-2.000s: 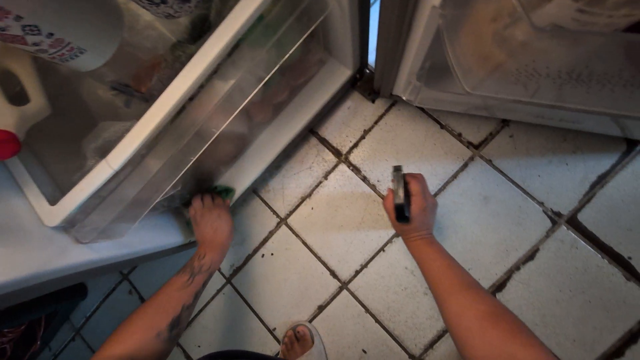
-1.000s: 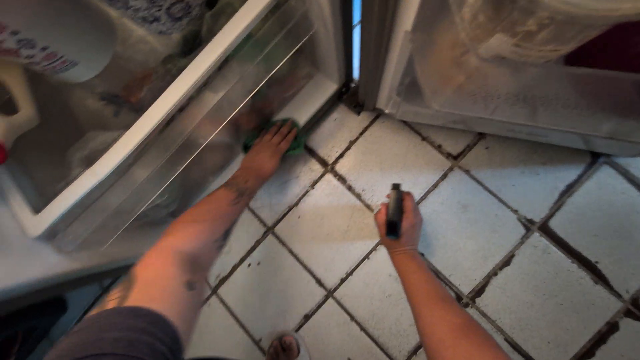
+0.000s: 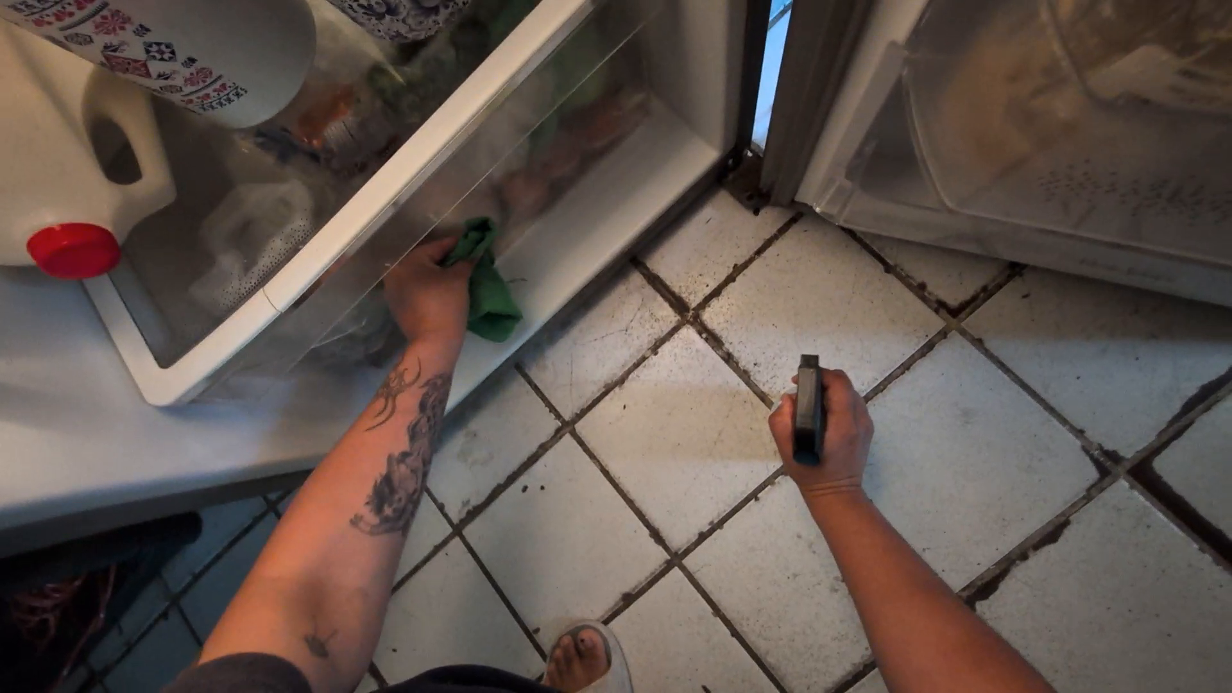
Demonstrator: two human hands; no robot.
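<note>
My left hand [image 3: 430,294] grips a green cloth [image 3: 493,300] against the clear front of a refrigerator drawer [image 3: 423,183], just above the white bottom ledge [image 3: 587,207]. Part of the cloth hangs over the ledge. Over the floor tiles, my right hand [image 3: 828,423] is closed around a dark object with a narrow top [image 3: 808,409], seen from above; it looks like a spray bottle's head, but its lower part is hidden. Packed food shows dimly through the drawer front.
A jug with a red cap [image 3: 73,250] and a patterned white container [image 3: 221,58] are at upper left. The open refrigerator door [image 3: 1020,245] with its clear bin is at upper right. A sandalled foot [image 3: 582,659] rests on the tiled floor [image 3: 674,433].
My left hand went right along the ledge with the green cloth, then back left and up to the drawer front. My right hand still holds the dark object.
</note>
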